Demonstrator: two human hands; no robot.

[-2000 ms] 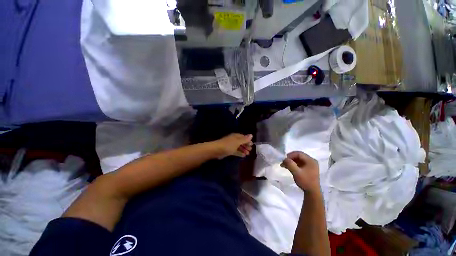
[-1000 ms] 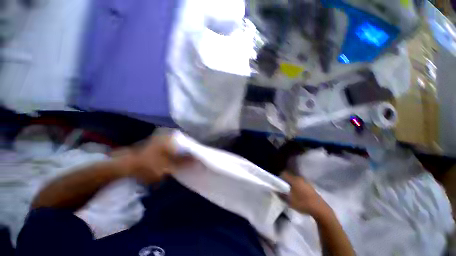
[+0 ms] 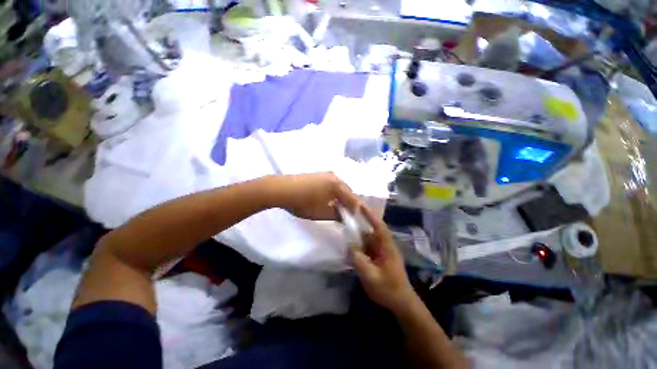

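Observation:
A white cloth piece (image 3: 288,241) lies over the table's front edge in front of me, overexposed in places. My left hand (image 3: 317,194) is over it, fingers bent, on a small whitish strip or cloth edge. My right hand (image 3: 378,263) meets it from the right and pinches the same whitish bit between thumb and fingers. The hands are close together, left of the overlock machine (image 3: 497,97). What exactly lies between the fingers is blurred. The purple cloth (image 3: 288,104) is partly covered by white cloth.
The tape roll (image 3: 579,240) sits at the right, with white tape (image 3: 504,246) running left toward the machine. A dark pad (image 3: 551,210) and a small red-lit device (image 3: 542,254) are near it. Thread cones (image 3: 115,108) stand at left. White heaps (image 3: 191,317) lie below the table.
The view has tilted up over the table. My hands have come together from holding a white piece stretched between them. White cloth now covers much of the purple cloth.

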